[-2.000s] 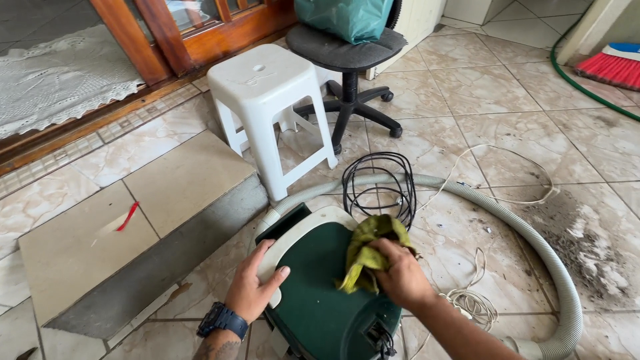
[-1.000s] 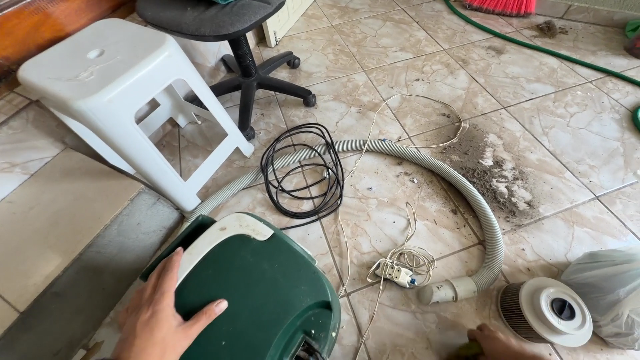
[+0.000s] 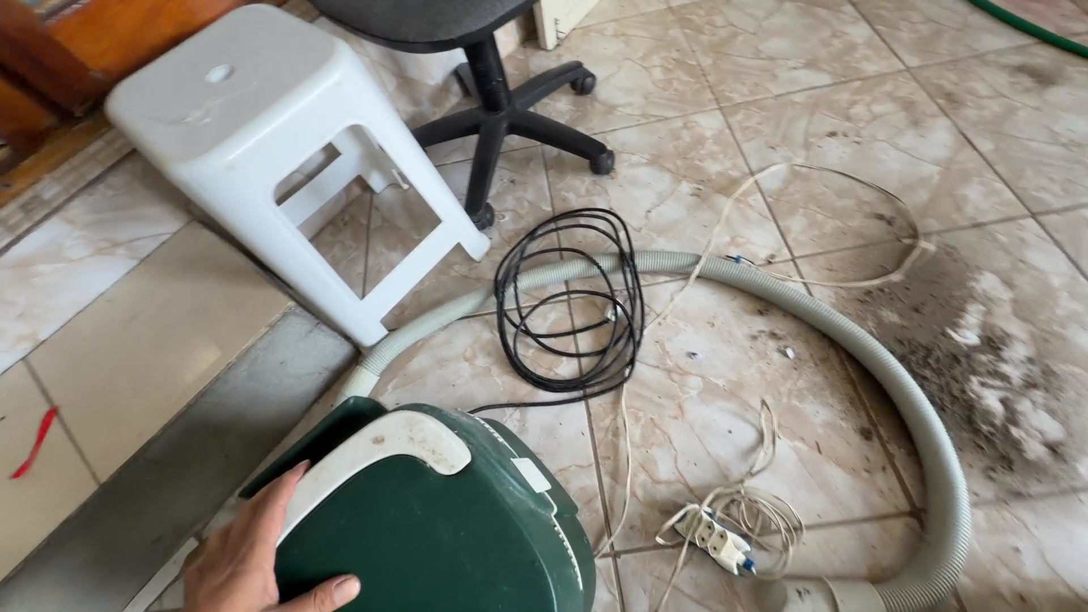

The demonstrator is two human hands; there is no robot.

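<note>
My left hand (image 3: 246,552) rests at the bottom left on the green vacuum cleaner body (image 3: 425,527), its fingers by the cream handle (image 3: 374,442) and its thumb over the green lid. I cannot see my right hand. From the far side of the vacuum cleaner, a grey corrugated hose (image 3: 816,314) curves over the tiles to a wide end piece at the bottom right. A coil of black cable (image 3: 569,302) lies across the hose. Inside the hose's curve is a white power strip (image 3: 718,537) with a tangled white cord (image 3: 769,510).
A white plastic stool (image 3: 246,93) stands at the upper left beside a black swivel chair base (image 3: 497,119). The tiled step (image 3: 144,357) runs along the left, with a red strip (image 3: 34,442) on it. Grey dust and fluff (image 3: 994,365) lie at right; a green hose (image 3: 1037,32) crosses the top corner.
My right hand, on the lid with a yellow-green cloth two seconds ago and later at the bottom edge near a pleated filter, is out of view. My left hand stays on the vacuum cleaner.
</note>
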